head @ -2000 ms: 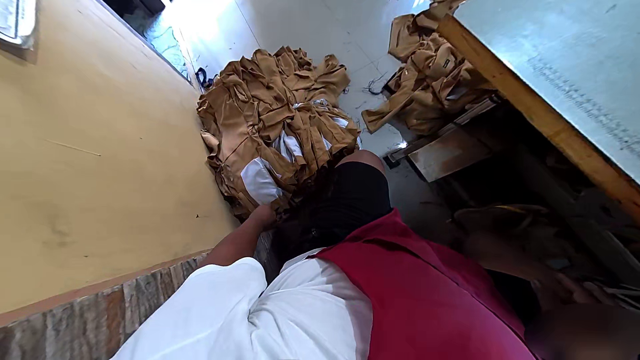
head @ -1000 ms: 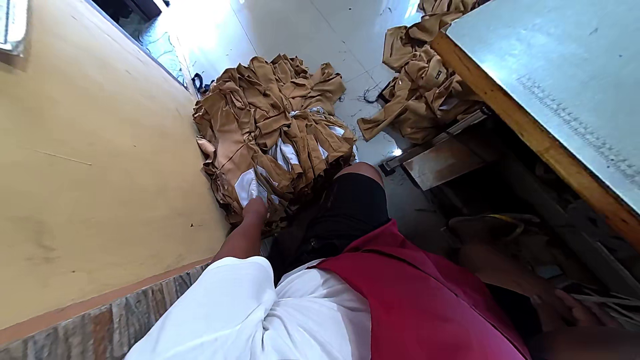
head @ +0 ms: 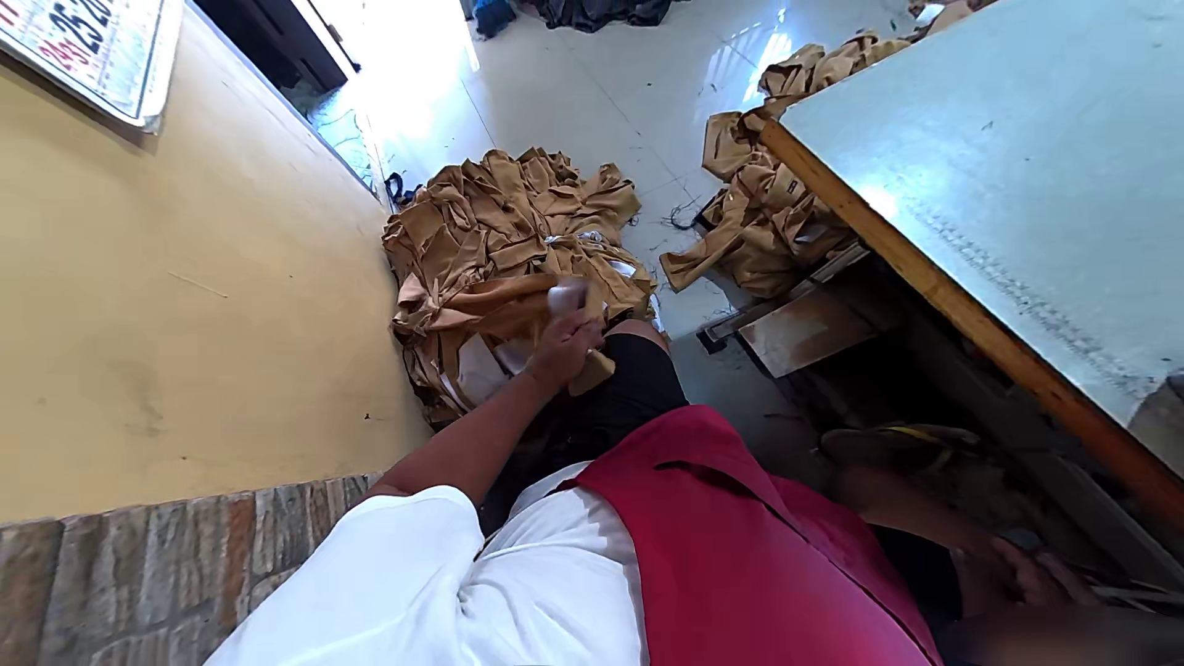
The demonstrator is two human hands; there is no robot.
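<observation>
My left hand [head: 562, 350] is closed on a brown cloth piece [head: 592, 370] with a whitish part, slightly blurred, beside my knee in black shorts. Under and beyond it lies a large heap of brown garments [head: 499, 222] with white patches, tied around with a pale strip. In the shade at the lower right, below the table, a hand [head: 1027, 569], seemingly my right, shows bent fingers; whether it holds anything cannot be made out.
A pale-topped table [head: 999, 139] with a wooden edge stands at the right. More brown garments [head: 768, 222] lie on the tiled floor beside it. A yellow wall [head: 231, 324] borders the left, with a calendar [head: 102, 55] on it. Dark cloth [head: 601, 11] lies at the far end.
My left hand has moved right from the heap's near left edge, where it touched a white patch, and now grips brown cloth near my knee.
</observation>
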